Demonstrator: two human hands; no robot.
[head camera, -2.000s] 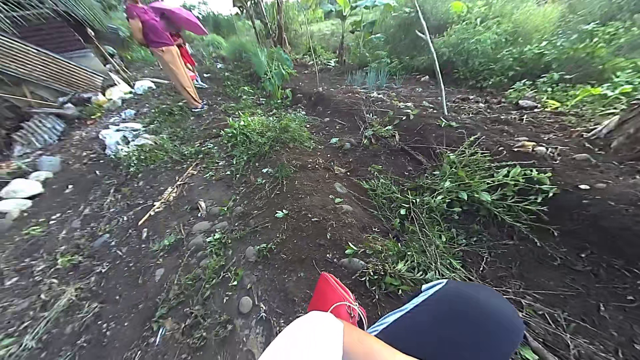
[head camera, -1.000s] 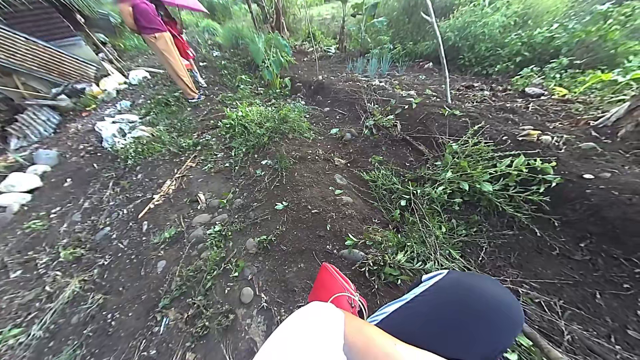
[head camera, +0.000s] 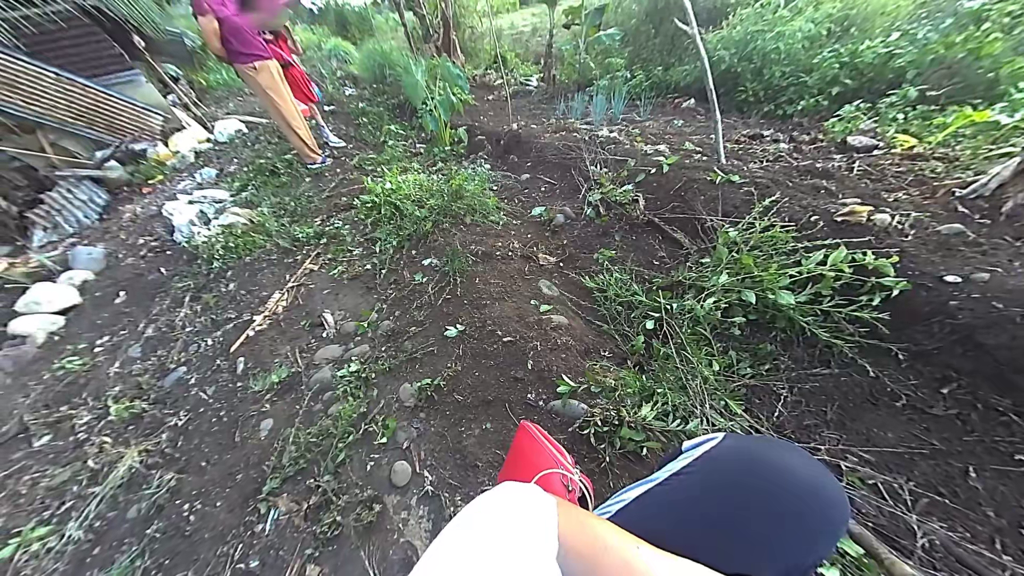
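Neither my left hand nor my right hand shows in the head view. At the bottom a bare forearm or leg (head camera: 616, 548) with a white sleeve or cloth (head camera: 500, 536) crosses the frame; which limb it is I cannot tell. Just beyond it is a red pouch or bag (head camera: 540, 464) with a thin pale cord. To its right is my knee in dark blue cloth with a light stripe (head camera: 728, 504). A heap of cut green plants (head camera: 720, 312) lies on the dark soil ahead of the knee.
Two people (head camera: 268, 80) stand at the upper left near corrugated metal sheets (head camera: 76, 96). Pale stones (head camera: 48, 298) and white plastic (head camera: 196, 212) lie at the left. A dry stalk (head camera: 272, 304) rests on the soil. A thin upright stick (head camera: 704, 80) stands near dense bushes.
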